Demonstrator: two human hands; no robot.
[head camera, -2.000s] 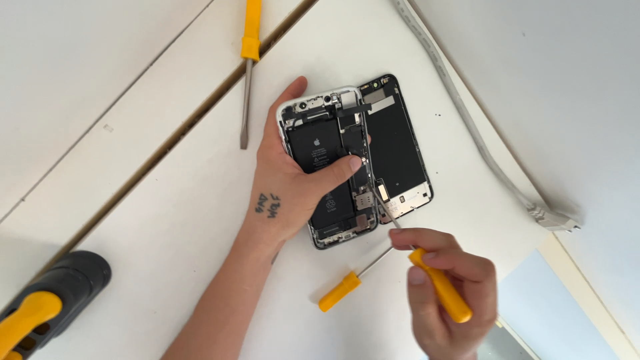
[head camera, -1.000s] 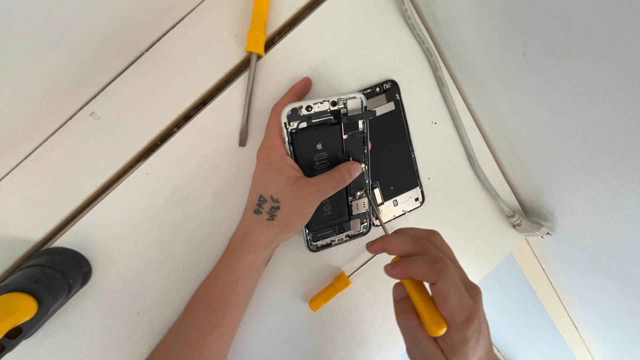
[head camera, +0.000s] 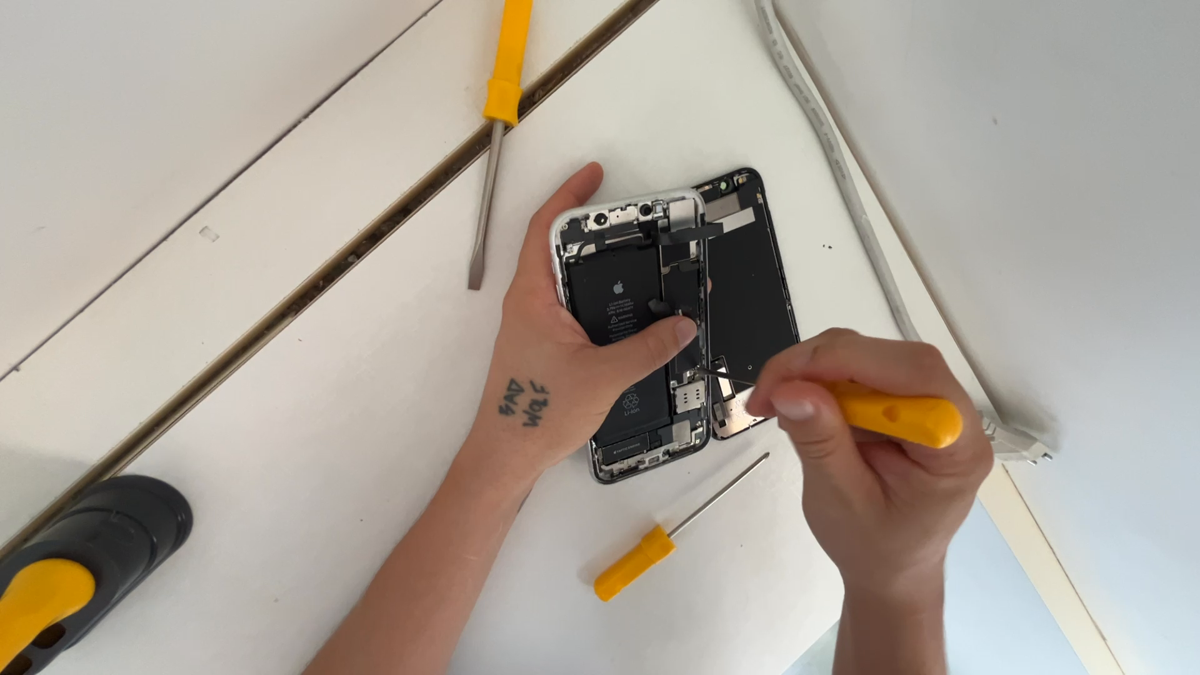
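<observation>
My left hand (head camera: 562, 366) grips an opened smartphone body (head camera: 614, 291) from its left side, the thumb lying across the battery toward the inner boards. Battery, cameras and a metal SIM tray housing show inside it. A detached display assembly (head camera: 750, 272) lies partly behind the phone's right side. In my right hand (head camera: 881, 450) is a yellow-handled screwdriver (head camera: 900, 412), its thin shaft pointing left, with the tip at the phone's inner right edge, just above the metal housing. Below the phone rests a smaller yellow screwdriver (head camera: 635, 562).
A flat-blade screwdriver (head camera: 503, 98) with a yellow handle lies across a dark groove in the white surface, upper left. A black and yellow tool (head camera: 103, 534) is at the lower left. A grey cable (head camera: 830, 141) runs down the right to a plug (head camera: 1017, 441).
My right hand has moved up and to the right relative to the phone. The screwdriver in it now lies closer to level, its tip farther up the phone's right edge.
</observation>
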